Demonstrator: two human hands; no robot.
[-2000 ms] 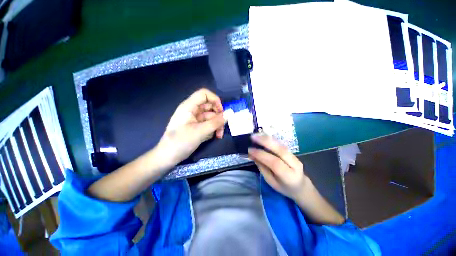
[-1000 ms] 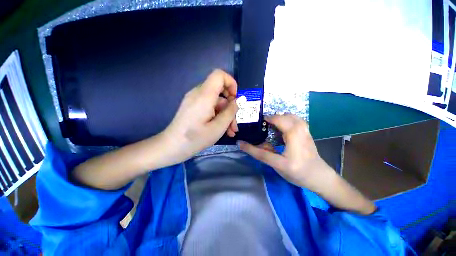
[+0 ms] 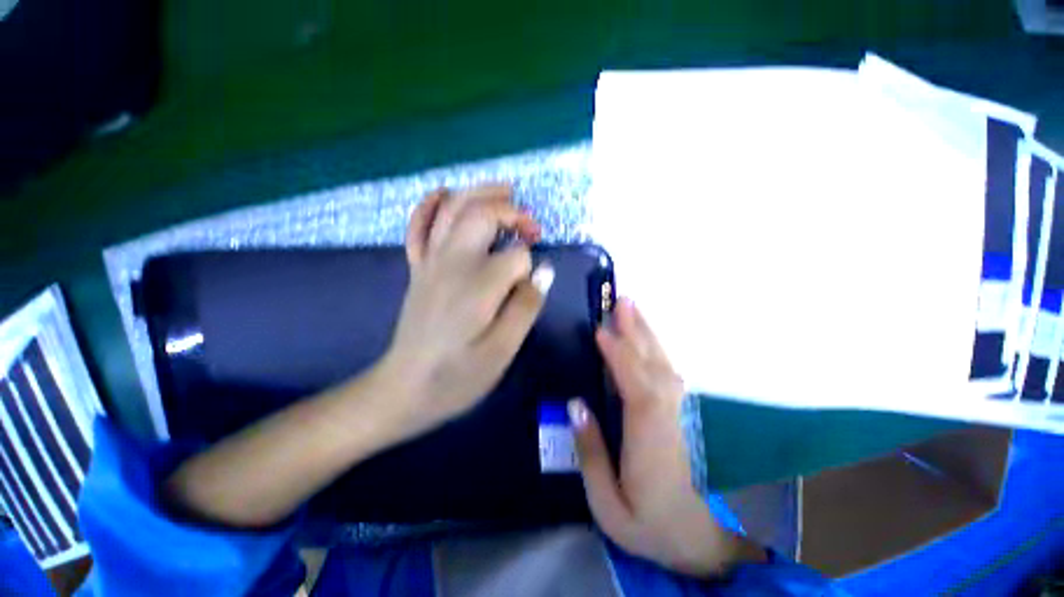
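The black panel (image 3: 280,338) lies flat on a silvery textured sheet (image 3: 350,210). A blue-and-white tab (image 3: 559,443) lies near its right end. My left hand (image 3: 473,286) is at the panel's far edge near the right corner, with fingers curled and thumb bent inward. Whether it pinches anything is hidden. My right hand (image 3: 636,437) rests on the right end, thumb near the tab and fingers along the short edge, apart. A dark strip on this end cannot be told clearly from the panel.
White paper (image 3: 782,233) lies right of the panel, over strip sheets (image 3: 1038,268) at the far right. Another strip sheet (image 3: 49,432) is at the left edge. An open cardboard box (image 3: 887,501) is below the bench edge. A dark object (image 3: 76,82) is at the upper left.
The view has shifted. My left hand has moved from beside the tab to the panel's far edge. My right hand has moved up along the right end. The lifted dark strip is no longer distinct.
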